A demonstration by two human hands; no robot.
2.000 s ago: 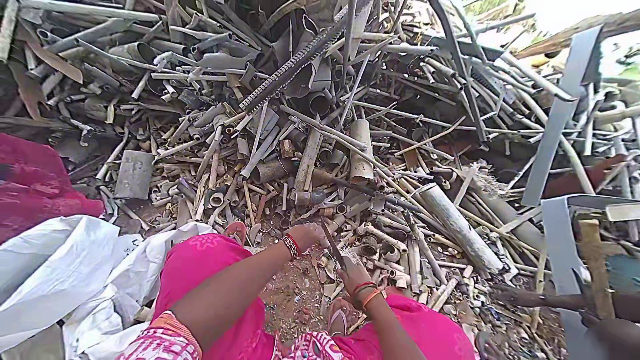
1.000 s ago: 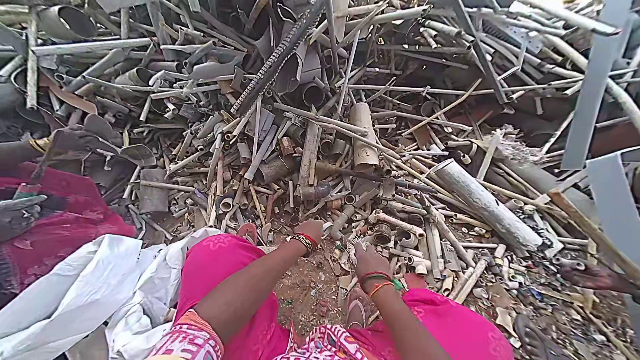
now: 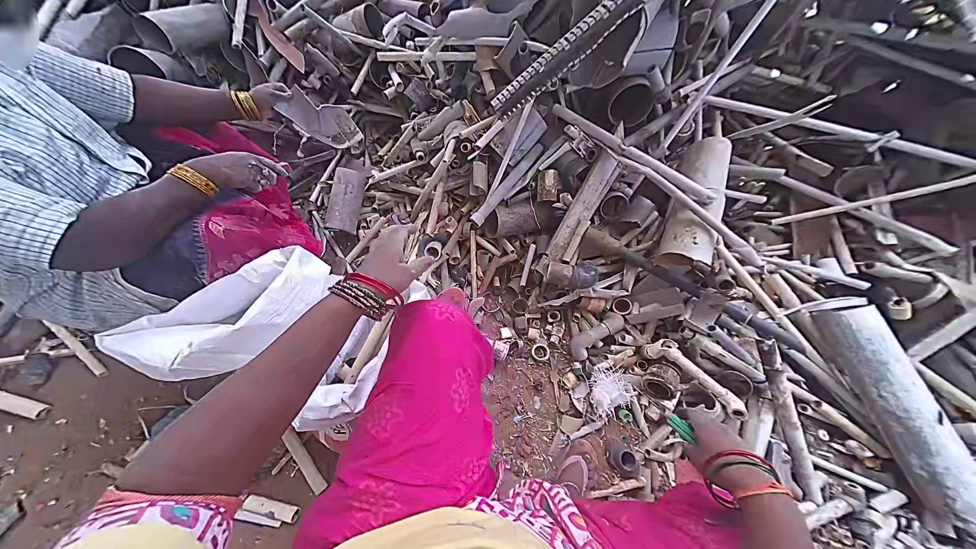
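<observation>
My left hand is over the near left edge of the scrap pipe heap, beside a white woven sack that lies by my knee. Its fingers are partly spread near short pipe pieces; whether they touch one cannot be told. Low on the right, my right hand is closed on a small green object, its kind unclear. Close to it are a tuft of white fibres, a grey pipe elbow and many short pipe offcuts.
At the left a co-worker in a striped shirt holds a grey broken piece. Large pipes lie at the right. A black ridged strip slants across the heap. Pipe pieces lie on the ground at the left.
My hands, close together before me earlier, are now far apart: the left has moved toward the sack, the right outward to the right. The view has swung left, showing more of the co-worker.
</observation>
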